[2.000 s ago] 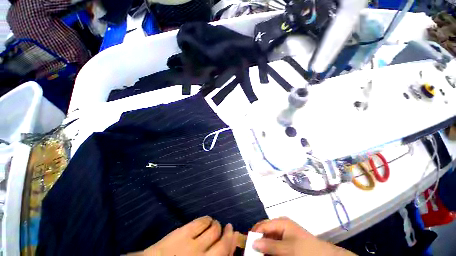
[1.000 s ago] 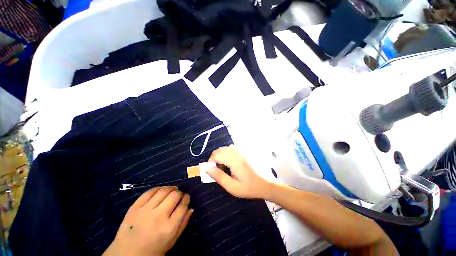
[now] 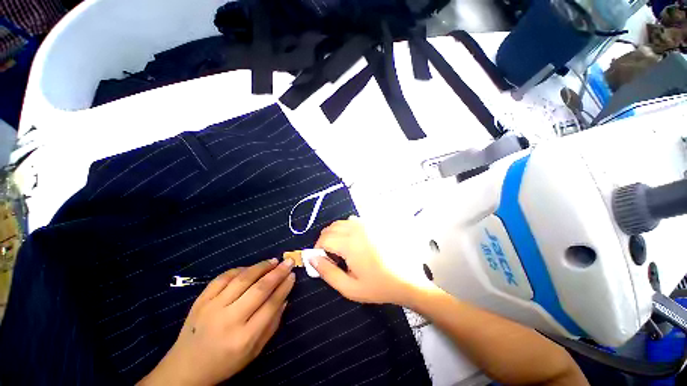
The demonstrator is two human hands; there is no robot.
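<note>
The dark pinstriped garment panel (image 3: 226, 196) lies spread on the white table. My right hand (image 3: 355, 264) holds a small white piece (image 3: 314, 262) between thumb and fingers, flat against the cloth. The small orange template (image 3: 293, 258) lies at the left end of the white piece. My left hand (image 3: 239, 313) lies flat on the panel with fingers together, its fingertips touching the template's left end. A silver zipper pull (image 3: 181, 281) lies on the cloth left of my left hand. A white cord loop (image 3: 304, 216) lies at the panel's right edge, above my right hand.
The white sewing machine head (image 3: 557, 241) with a blue stripe stands to the right, above my right forearm. Black fabric strips (image 3: 395, 98) hang from a dark pile (image 3: 324, 30) behind the panel. A dark blue container (image 3: 538, 45) stands at the back right.
Both hands came from the front edge up onto the panel's middle. Since a second ago, my left fingertips have moved right to the template. The view has shifted, showing more of the machine head.
</note>
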